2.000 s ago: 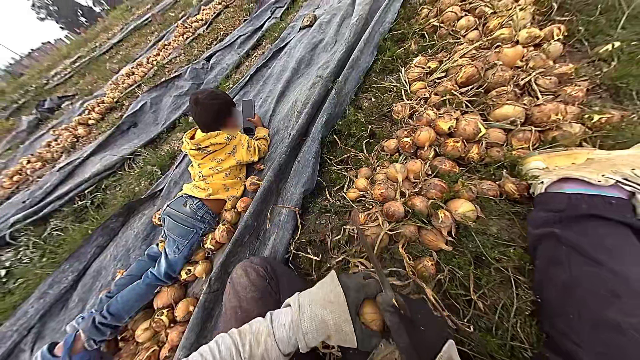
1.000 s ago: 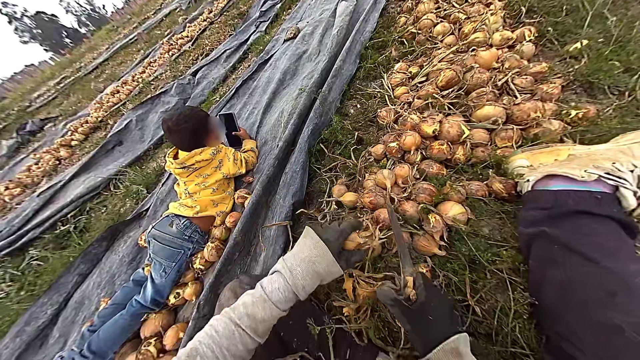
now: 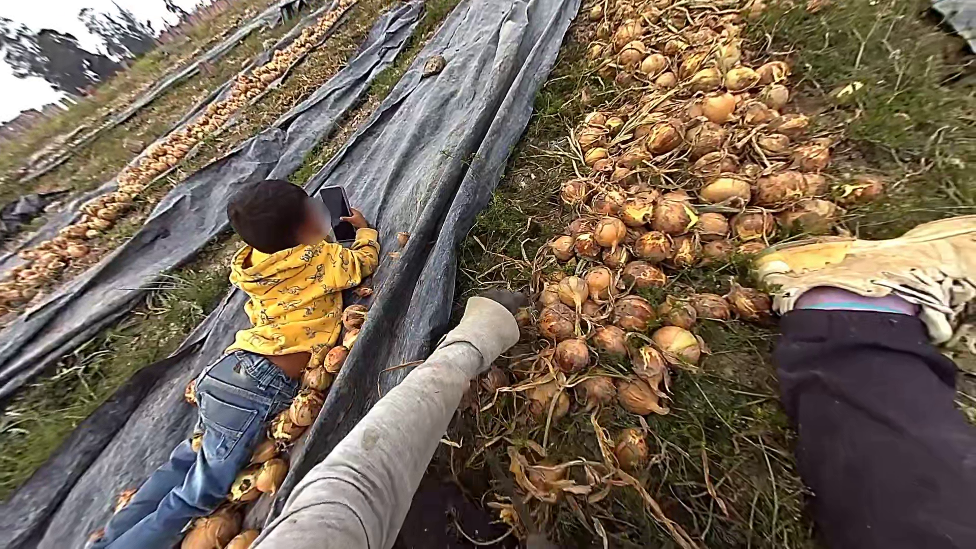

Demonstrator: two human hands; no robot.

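Observation:
My left hand (image 3: pixel 505 299), in a dark glove below a light grey sleeve, reaches to the left edge of a pile of onions (image 3: pixel 633 313) with dry stalks. Its fingers are mostly hidden, and whether they hold an onion I cannot tell. Only a dark sliver at the bottom edge may belong to my right hand, too little to make out. Loose dry onion leaves (image 3: pixel 545 473) lie on the soil just below the pile.
A person in a yellow hoodie (image 3: pixel 293 297) lies on dark fabric sheeting (image 3: pixel 450 130) at the left, holding a phone (image 3: pixel 335 212), with onions (image 3: pixel 305 408) alongside. My shoe (image 3: pixel 877 263) and trouser leg (image 3: pixel 877 412) are at the right. A stone (image 3: pixel 434 65) rests on the sheeting.
My left arm has stretched forward to the pile's left edge. My right hand, which held a blade among the onions, has dropped almost wholly out of view.

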